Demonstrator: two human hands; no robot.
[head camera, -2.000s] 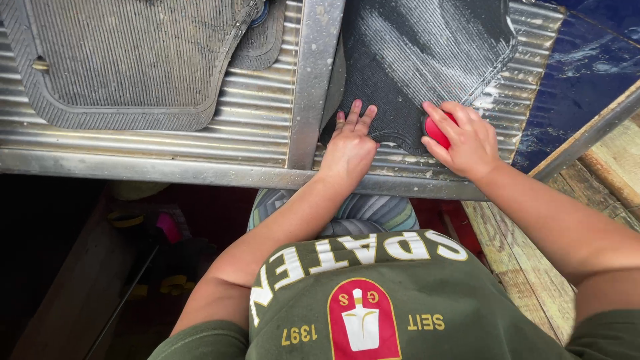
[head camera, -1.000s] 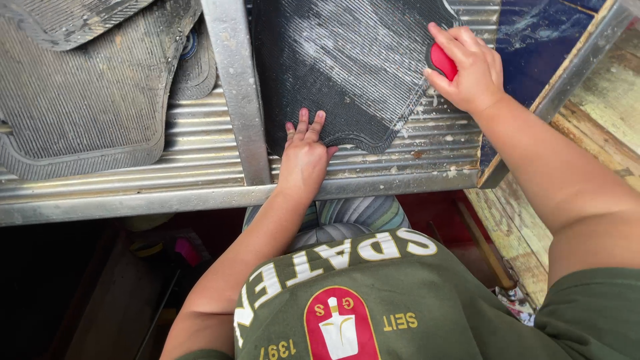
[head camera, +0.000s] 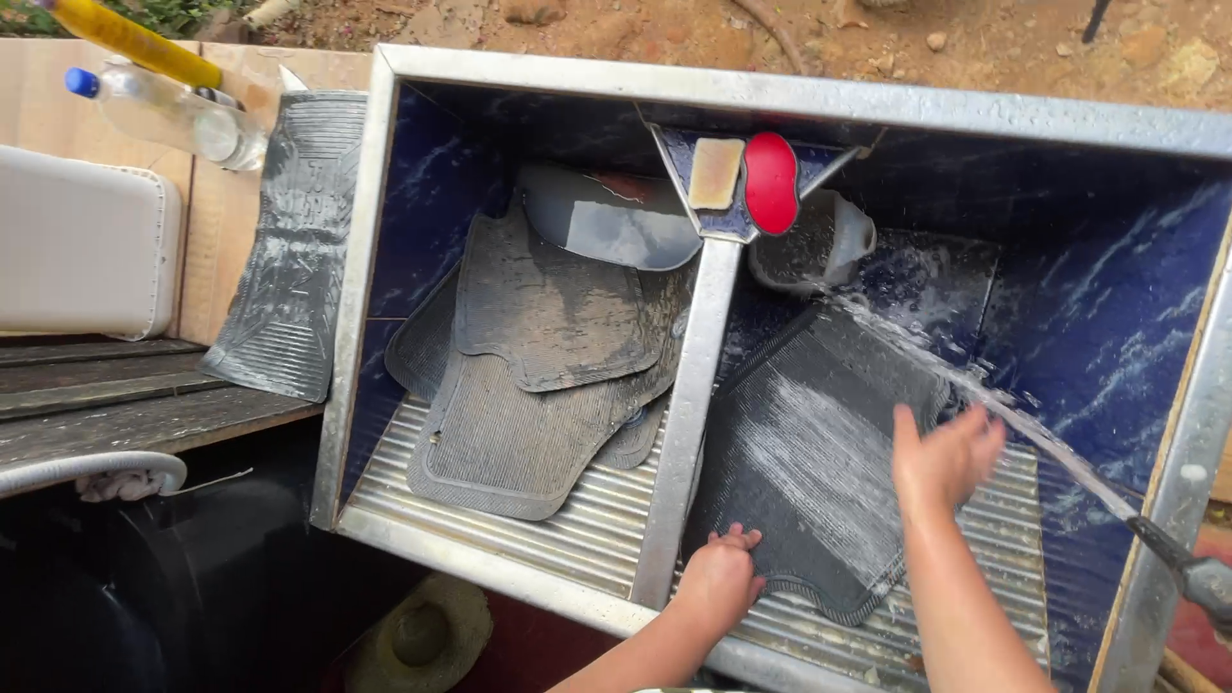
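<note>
A dark ribbed rubber car mat with whitish foam across it lies in the right basin of a metal-edged sink. My left hand presses on the mat's near left corner. Over its right edge, my right hand is raised, empty and fingers spread, slightly blurred. Water jets from a dark hose nozzle at the right edge, passing beyond my right hand toward a white plastic container in the far part of the basin. The red brush rests on the corner shelf beside a yellowish soap bar.
Several dirty rubber mats and a water-filled basin occupy the left compartment. Another wet mat lies outside it, near a clear bottle and a white plastic tub. Corrugated metal lines the near right slope.
The red brush has left my right hand and is on the shelf. That hand is now empty, and a water jet runs into the right basin. The view has shifted widely to show the whole sink.
</note>
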